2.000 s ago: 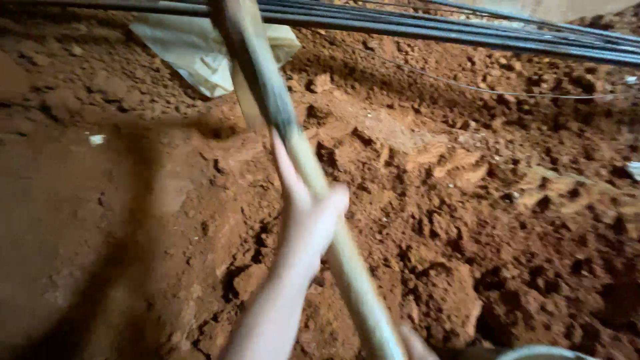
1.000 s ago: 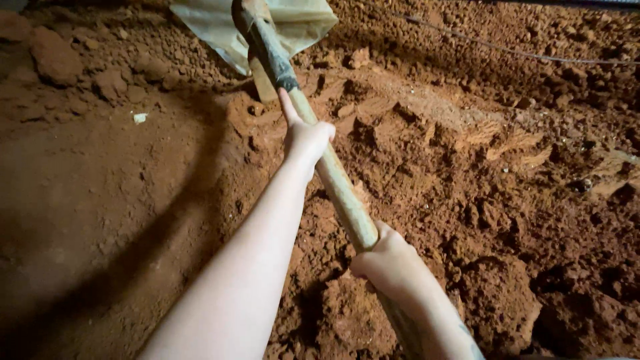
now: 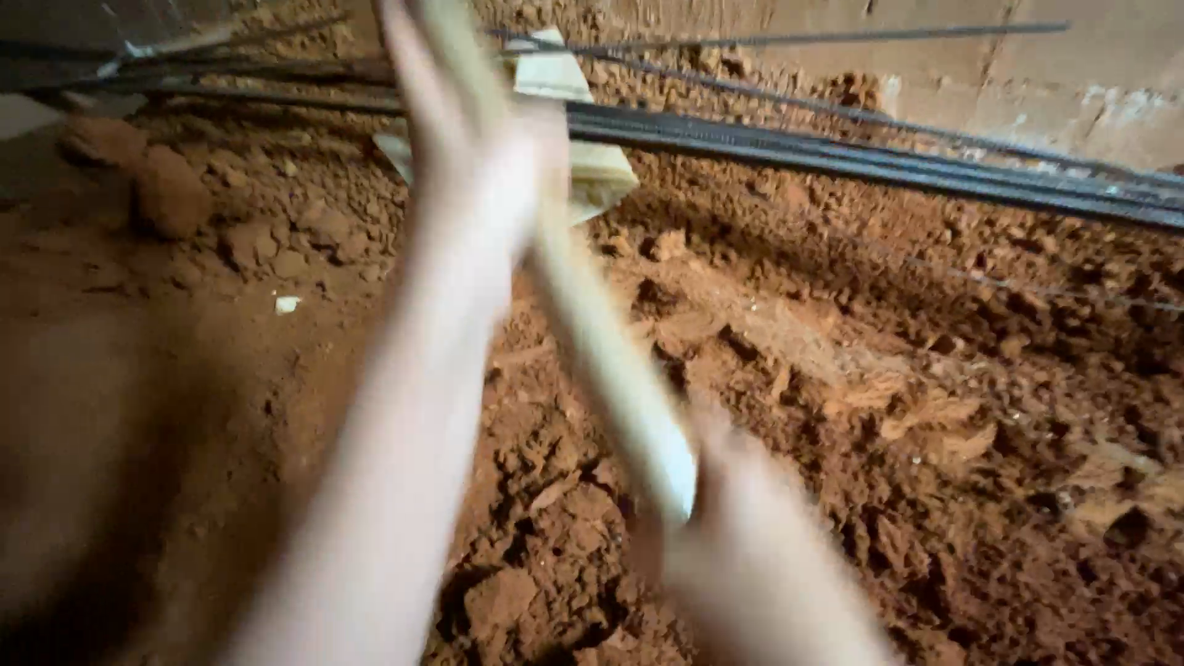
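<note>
A pale wooden tool handle (image 3: 601, 351) slants from the top centre down to the lower middle, blurred by motion. My left hand (image 3: 490, 166) is wrapped around its upper part. Lower down, my right hand (image 3: 712, 499) grips the handle near the lower end that shows. The tool's head is out of view past the top edge. Beneath both arms lies loose reddish-brown soil (image 3: 555, 462) with broken clods.
A bundle of dark metal bars (image 3: 832, 162) crosses the upper part, with thinner rods above it. A pale sheet (image 3: 601, 176) lies partly under the bars. Behind stands a wall (image 3: 962, 74). Large clods (image 3: 171, 192) sit at the upper left.
Both hands stay on the handle. The tool has been raised; its dark socket, seen a second ago, is out of view. The view has tilted up, showing the bars and wall.
</note>
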